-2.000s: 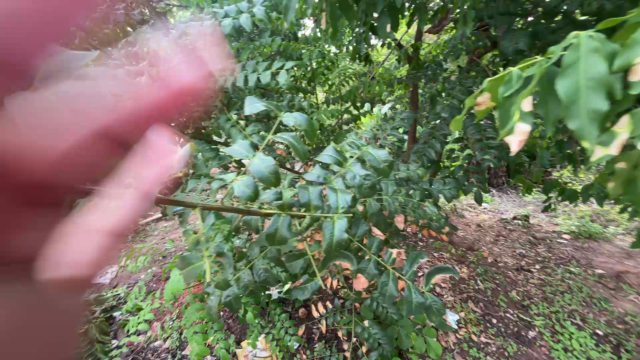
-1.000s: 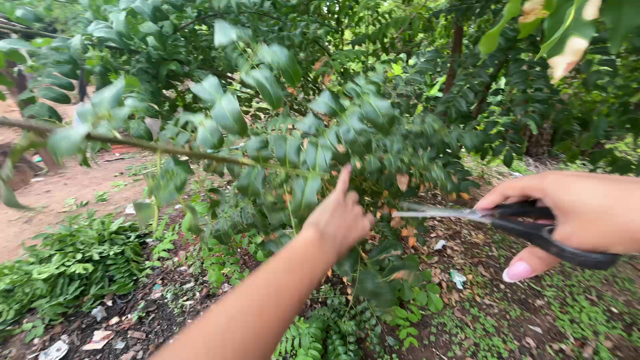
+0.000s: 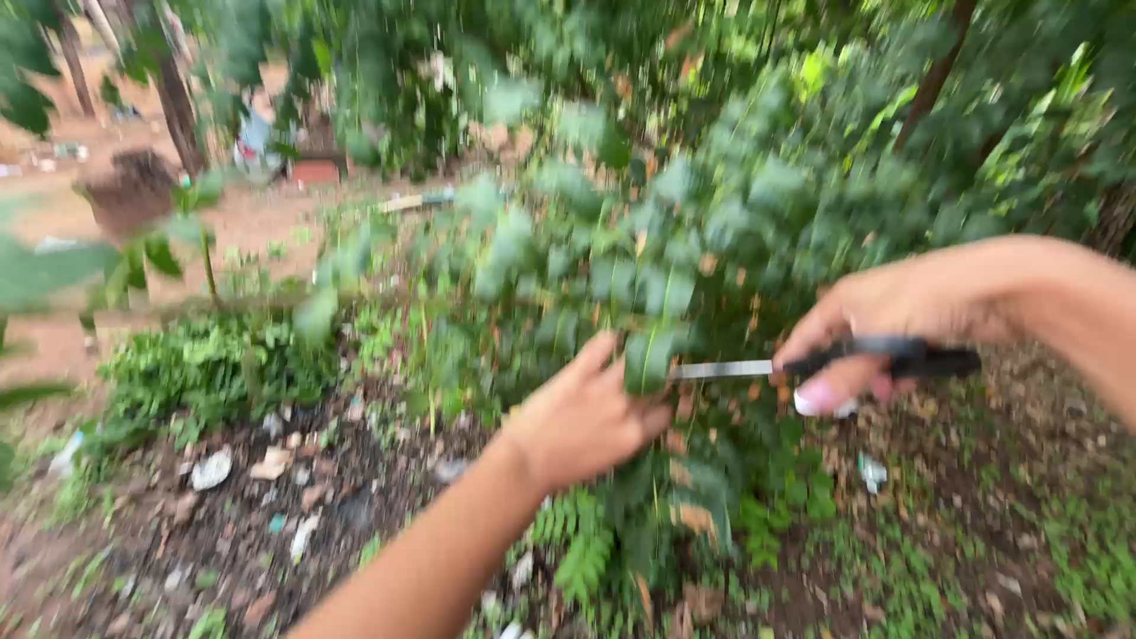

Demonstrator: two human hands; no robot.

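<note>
My right hand (image 3: 879, 328) grips a pair of scissors (image 3: 896, 357) with black handles. Their silver blades point left and look closed, and the tips go out of sight behind a green leaf (image 3: 654, 359). Just left of the tips, my left hand (image 3: 590, 413) reaches in among the leaves of a leafy branch (image 3: 612, 275). Its fingers are bent at the foliage, partly hidden by leaves; blur leaves it unclear whether they pinch a stem.
Dense shrubs (image 3: 843, 177) fill the back and right. Low green plants (image 3: 213, 373) grow at left, beside dark soil with litter (image 3: 211, 469). A tree stump (image 3: 130, 191) and a trunk (image 3: 177, 106) stand on bare earth at upper left.
Two seconds ago a blurred hand filled the left side; the scissors came into view one second ago. The blades are now at the leaves beside my left hand. The view has swung left.
</note>
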